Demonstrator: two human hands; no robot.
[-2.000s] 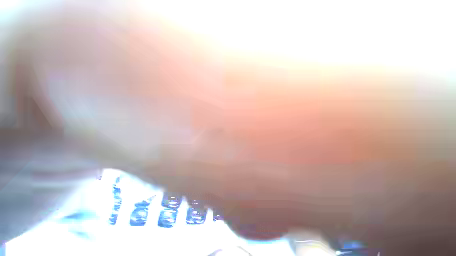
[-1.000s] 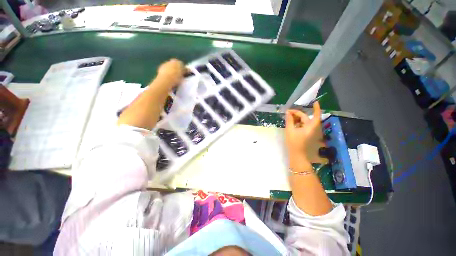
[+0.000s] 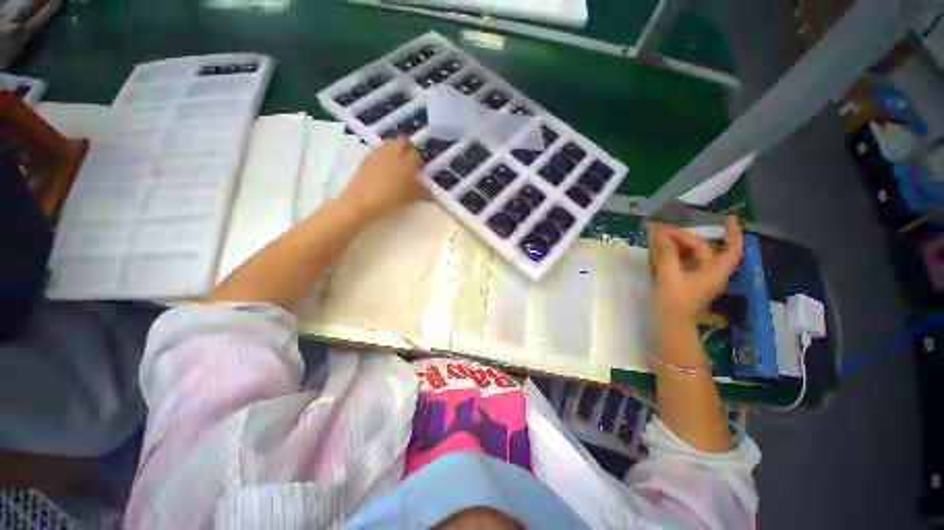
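A white blister tray [image 3: 498, 249] with two rows of pockets full of black glossy housings lies aslant, partly over the green belt. A thin translucent sheet [image 3: 461, 116] lies across its middle. My left hand [image 3: 389, 178] is at the tray's near left edge, fingers closed on the rim and partly over a pocket. My right hand [image 3: 691, 267] is raised at the right, apart from the tray, with fingers bent. A thin line shows near its fingertips, but whether it holds a tool is too small to tell.
A mostly empty white tray [image 3: 155, 197] lies at left beside white sheets [image 3: 271, 186]. A pale taped ledge [image 3: 399, 274] runs in front of me. A blue box [image 3: 757, 311] with a white plug [image 3: 804, 315] sits beyond my right hand. A slanted metal post [image 3: 771, 124] stands behind it.
The filled tray has turned and moved away from me onto the belt side. My left hand has shifted to its near edge. My right hand stays raised, slightly farther right in view.
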